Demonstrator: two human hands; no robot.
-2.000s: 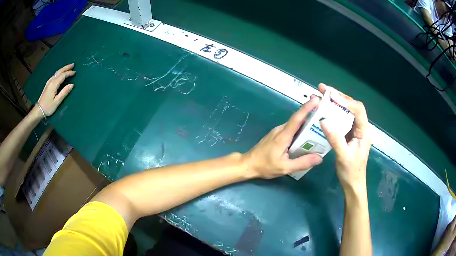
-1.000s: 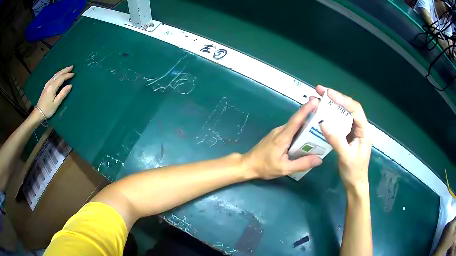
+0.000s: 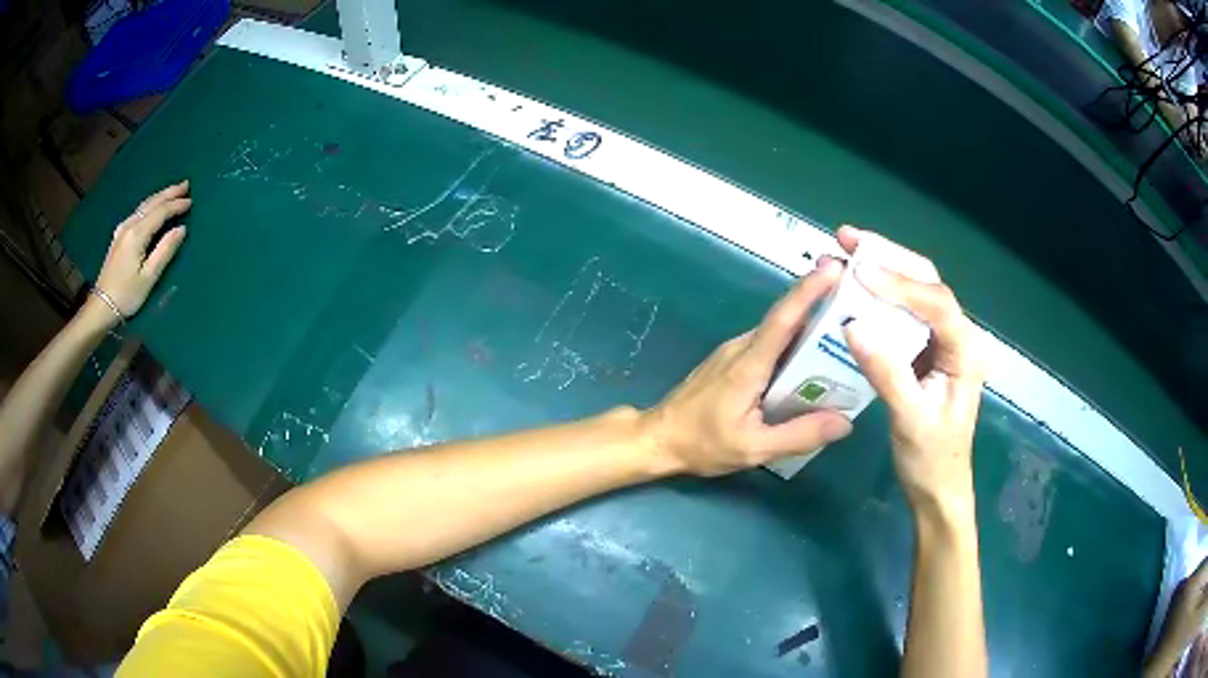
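A slim white product carton point(image 3: 824, 360) with blue print and a green mark stands tilted over the green bench top point(image 3: 530, 305), right of the middle. My left hand point(image 3: 733, 393) grips its lower left side, thumb on the near face. My right hand point(image 3: 930, 358) is at its upper right end, with fingers and thumb on the top, partly covering it. Whether a flap or sticker lies under the fingertips is hidden.
A white edge strip point(image 3: 662, 188) with a post point(image 3: 371, 36) divides the bench from the green conveyor. At left, another person's hand point(image 3: 130, 262) rests on the bench edge above a brown box point(image 3: 172, 497) holding printed cartons. A blue crate point(image 3: 143, 50) lies beyond. Another hand shows far right.
My right fingers have shifted slightly over the carton's top end. My left hand and the carton have hardly moved. The neighbour's hand at the far right has changed position slightly.
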